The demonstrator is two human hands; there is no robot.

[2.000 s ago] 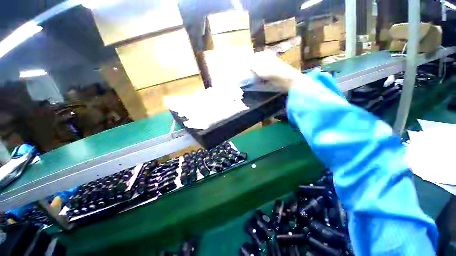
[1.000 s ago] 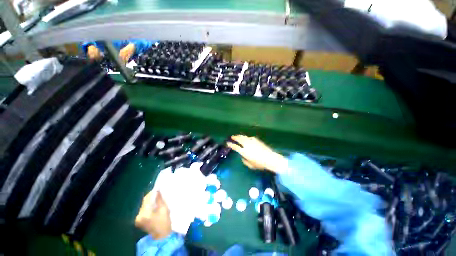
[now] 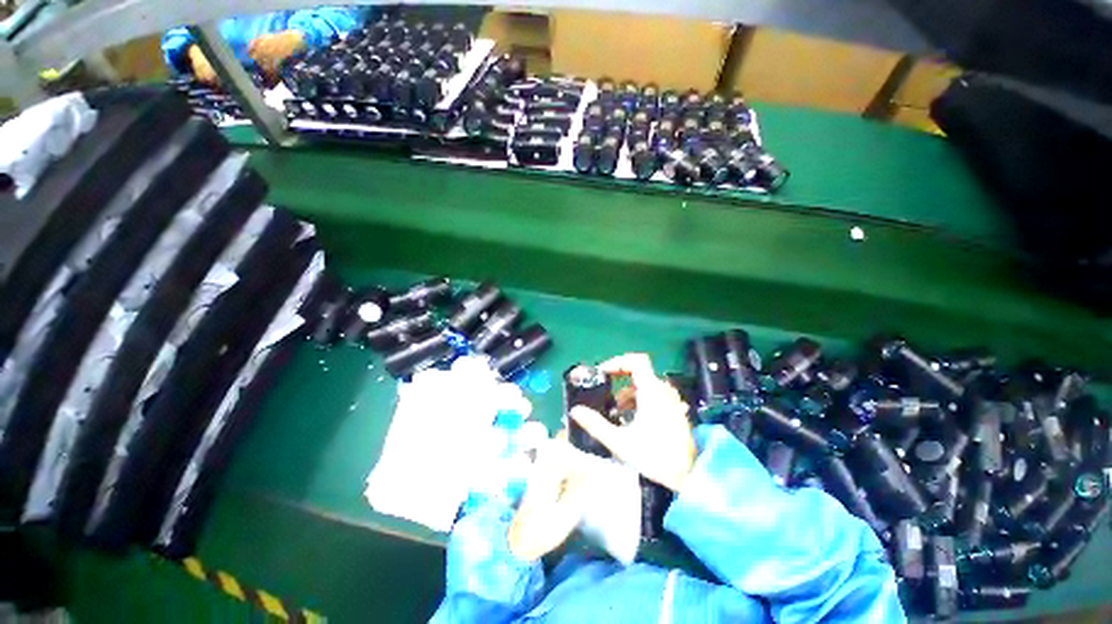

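Observation:
My right hand [image 3: 644, 427] is closed around a black cylinder unit [image 3: 590, 396], whose upper end shows between thumb and fingers. My left hand [image 3: 549, 506] is just left of and below it, holding a white pouch [image 3: 607, 502] against the lower end of the unit. Whether the unit is inside the pouch is hidden. A pile of white pouches [image 3: 427, 445] lies to the left on the green bench. White and pale blue discs [image 3: 510, 421] lie at its right edge, partly behind my left hand.
Loose black units [image 3: 890, 469] are heaped at right, with a smaller group [image 3: 421, 329] at left. A tall stack of black trays [image 3: 134, 305] leans at far left. Lined-up units [image 3: 671, 128] stand on the back level. Another person's hands [image 3: 274, 51] show at upper left.
My right hand has come down and back from the small left group with a black unit. My left hand has moved right from the white pile and now holds a pouch. The view has tilted down.

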